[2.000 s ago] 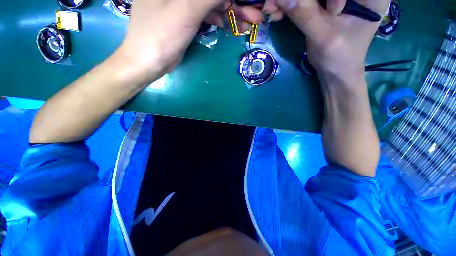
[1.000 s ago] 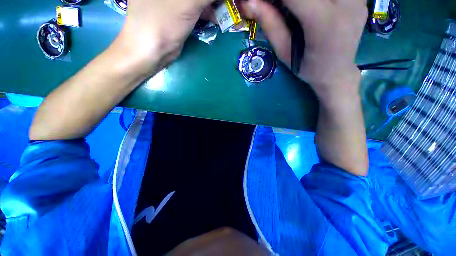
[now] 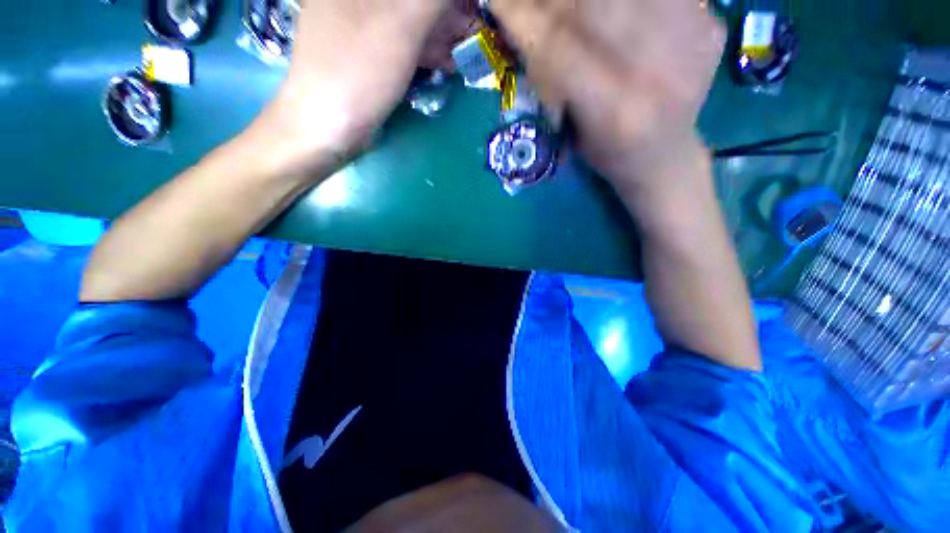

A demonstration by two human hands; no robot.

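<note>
My left hand is at the top centre, its fingers partly cut off by the top edge. They meet a white battery with a yellow end; whether they grip it is unclear. My right hand is blurred, close to the right of the battery, fingers bent and mostly hidden. The dark hand tool cannot be made out now. A round black unit with a pale centre lies on the green bench below the hands, with a second yellow-ended battery piece just above it.
More round units lie at the upper left and upper right. A battery lies at the left. Dark tweezers, a blue ring-shaped item and stacked clear trays are at the right.
The right hand has moved left and turned, and the dark tool seen in it is now out of sight. The white battery tilts by the left fingers. The view has shifted slightly.
</note>
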